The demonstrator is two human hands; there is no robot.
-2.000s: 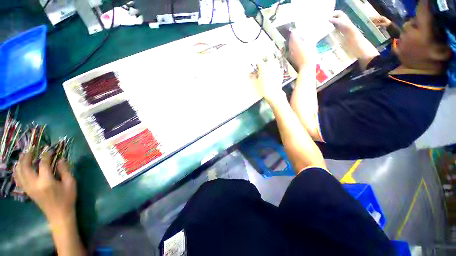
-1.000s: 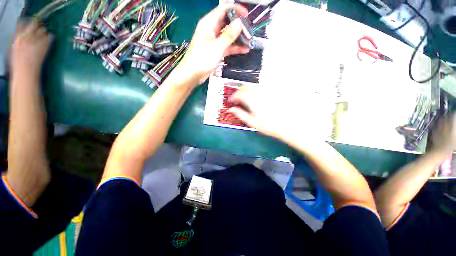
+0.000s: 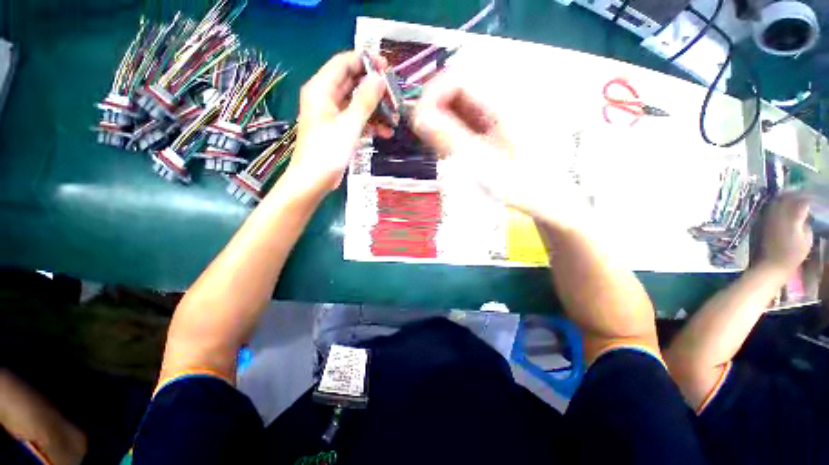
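Note:
My left hand holds a grey connector housing upright over the left end of the white wire tray. A few pink and green wires stick out of the housing to the right. My right hand is blurred just right of the housing; whether it holds a wire cannot be told. Red wires lie in the near left compartment, black wires above them, and dark red wires at the top, partly hidden. Yellow wires lie beside my right forearm.
Wired connectors are heaped on the green mat at left. Red-handled scissors lie on the tray. Part-wired connectors lie at the tray's right end, beside another person's hand. Black cables run at the back right.
My right hand has moved from the red wires up to the housing. The view has shifted slightly. The other person's arm at far left has dropped away from the bench.

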